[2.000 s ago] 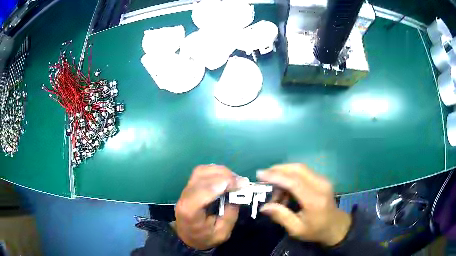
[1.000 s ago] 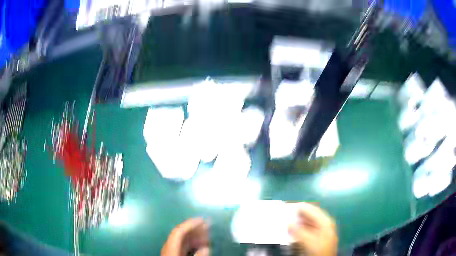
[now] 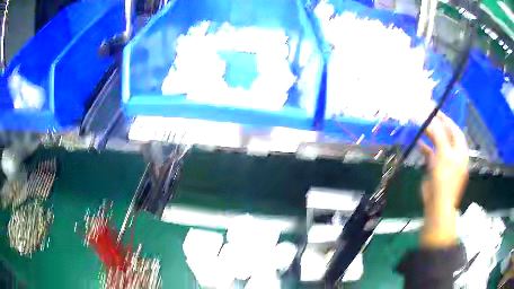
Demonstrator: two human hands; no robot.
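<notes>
My right hand (image 3: 448,155) is raised at the right front corner of a blue bin (image 3: 352,125) filled with white parts (image 3: 375,70). Its fingers point up toward the bin's edge, beside the black cable. The hand is blurred, and I cannot tell whether it holds anything. My left hand is out of the picture. White plastic housings (image 3: 234,254) lie grouped on the green bench at the bottom, partly cut off by the picture's edge.
A black screwdriver (image 3: 354,240) hangs before the silver screw feeder (image 3: 333,197). Another blue bin (image 3: 220,112) holds white parts. Red-wired parts (image 3: 113,251) and a pale pile (image 3: 31,226) lie at left. White parts (image 3: 479,237) stand at right.
The view has tilted up to the blue bins. My right hand has moved from the bench front, where it held a white housing, up to the bin. My left hand has left the picture.
</notes>
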